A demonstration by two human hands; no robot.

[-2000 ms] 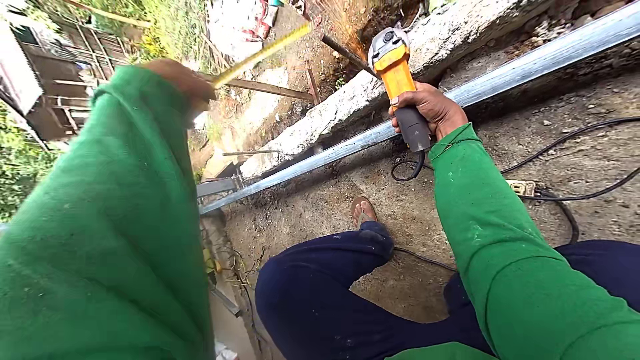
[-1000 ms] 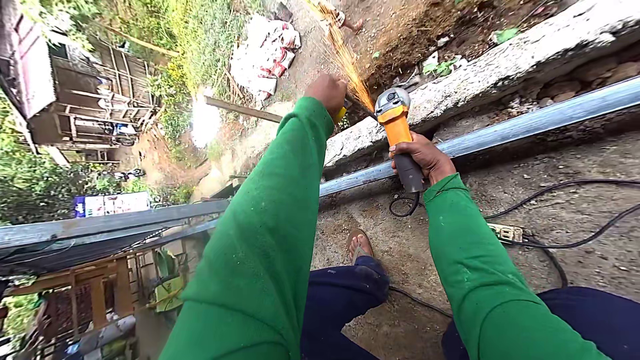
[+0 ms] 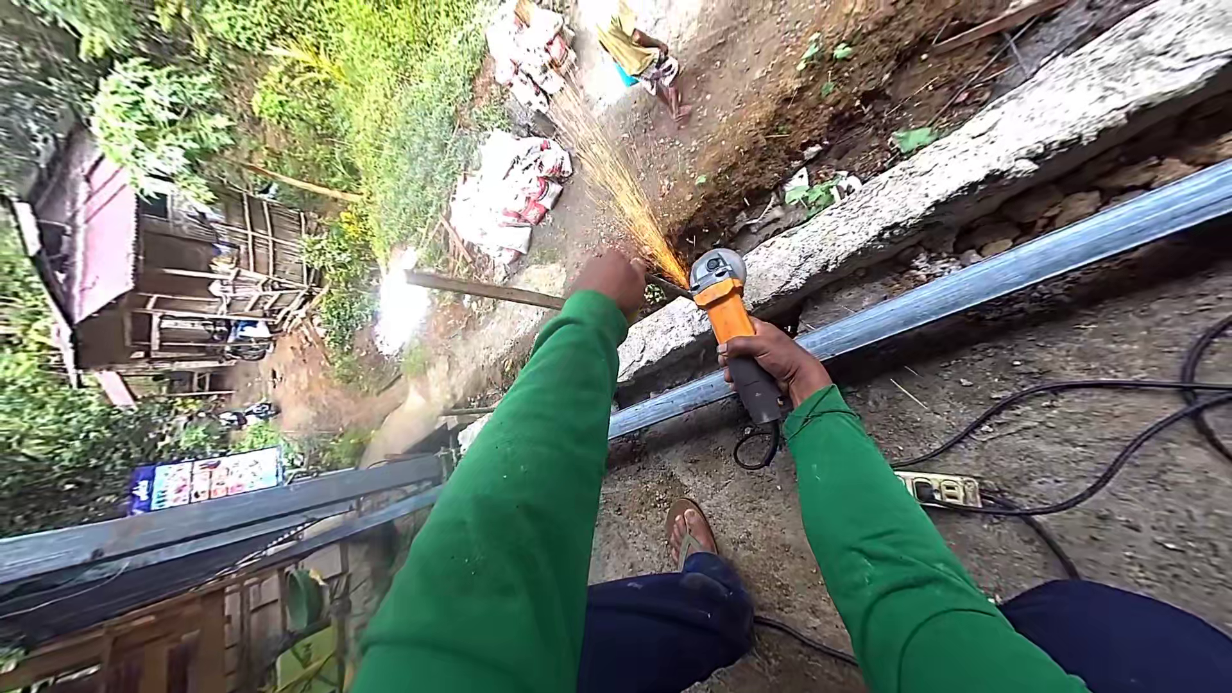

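My right hand (image 3: pixel 775 361) is shut round the dark rear body of an orange angle grinder (image 3: pixel 729 313), its disc guard pointing up and away from me. A stream of orange sparks (image 3: pixel 616 178) flies from the disc toward the upper left. Just left of the grinder head, my left hand (image 3: pixel 613 281) is closed on a thin dark bar (image 3: pixel 666 285), whose short visible part reaches the disc. The fingers hide the rest of the bar. A long galvanized steel section (image 3: pixel 924 303) runs diagonally below the grinder head, passing behind its body.
A rough concrete ledge (image 3: pixel 972 164) lies beyond the steel. Black cables and a power outlet box (image 3: pixel 938 489) lie on the ground at right. A wooden pole (image 3: pixel 486 289) extends left of my left hand. Another person (image 3: pixel 654 67) and white sacks (image 3: pixel 510 192) are beyond, near the sparks.
My left hand has come from the far left, where it held a yellow strip, to beside the grinder head. Sparks, absent two seconds ago, now stream from the disc. The view has shifted.
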